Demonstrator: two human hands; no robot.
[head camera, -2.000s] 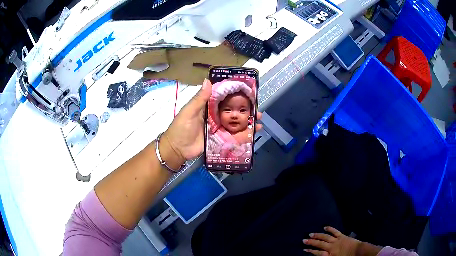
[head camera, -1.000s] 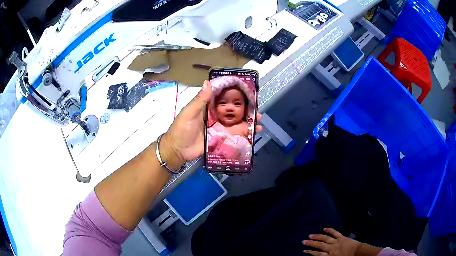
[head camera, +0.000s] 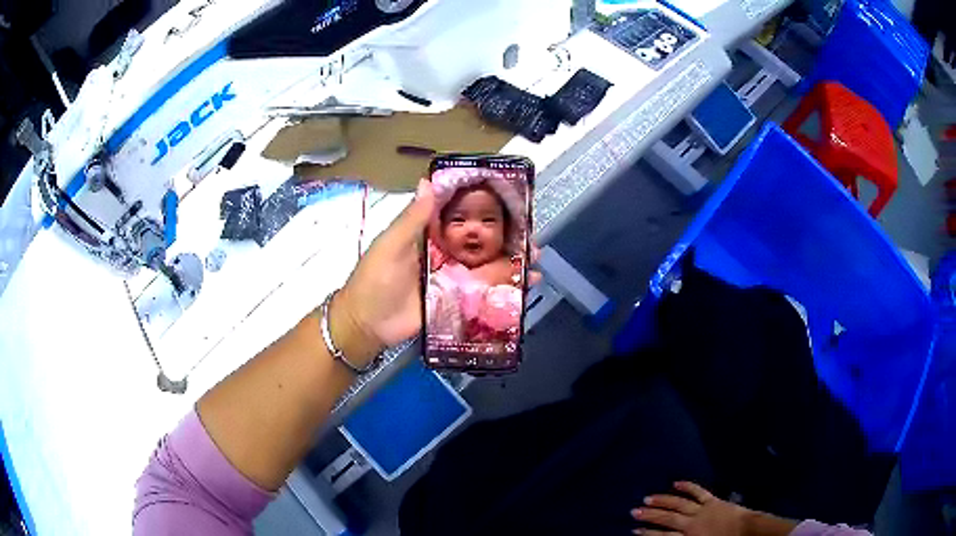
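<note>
My left hand (head camera: 390, 274) holds a black smartphone (head camera: 475, 267) upright in front of the table, its palm at the phone's left side and fingertips showing at its right edge. The lit screen shows a baby in pink. My right hand (head camera: 687, 515) lies on the dark cloth over my lap at the bottom right, fingers slightly apart, holding nothing. A white sewing machine (head camera: 157, 147) with a blue stripe and "JACK" lettering stands at the upper left, with no hand on it.
A brown flat piece (head camera: 367, 144) and small black pieces (head camera: 537, 105) lie on the white tabletop. A parts tray (head camera: 650, 40) is at its far end. A blue bin (head camera: 839, 283) with black cloth stands right, a red stool (head camera: 851, 136) behind it. A blue pedal (head camera: 407, 419) is below the table.
The baby picture on the screen has changed. The phone sits slightly lower and further left in view, and the table and machine have shifted slightly too. Both hands keep their pose.
</note>
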